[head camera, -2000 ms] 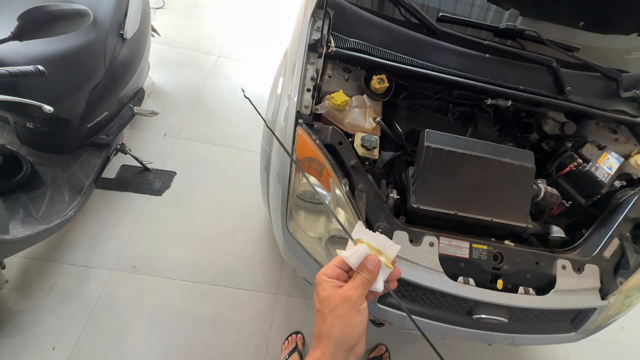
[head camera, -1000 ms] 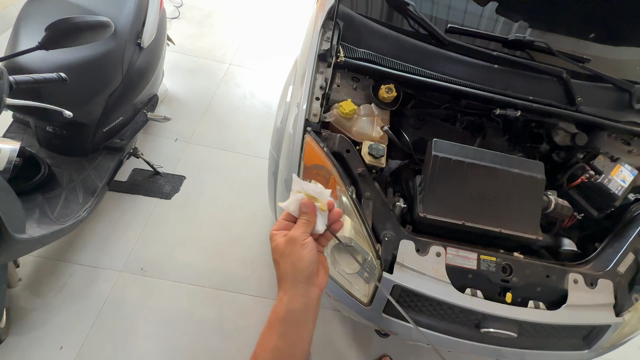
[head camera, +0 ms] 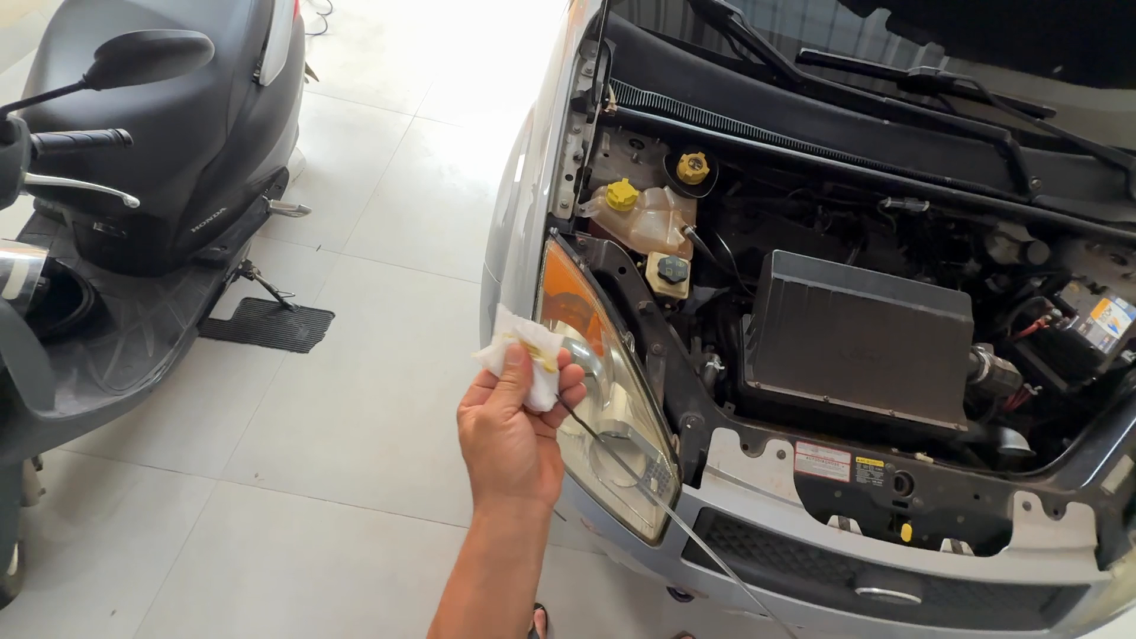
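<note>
My left hand [head camera: 519,417] is closed around a folded white tissue [head camera: 530,342] with a yellow-brown stain, the thumb pressing on it. A thin metal rod, which looks like an engine oil dipstick [head camera: 674,516], runs from the tissue down to the right and leaves the view at the bottom edge. No tip of the rod shows beyond the tissue. The hand is in front of the car's headlight [head camera: 621,444], left of the open engine bay. My right hand is out of view.
The engine bay holds a black engine cover [head camera: 865,342], a coolant tank [head camera: 652,217] with a yellow cap, another yellow cap [head camera: 693,168] and a battery [head camera: 1096,311]. A scooter [head camera: 169,151] stands at left, on pale floor tiles. Feet show at the bottom edge.
Two seconds ago a long piece of the rod stuck out beyond the tissue, up and to the left; it no longer shows. My left hand with the tissue has moved left along the rod.
</note>
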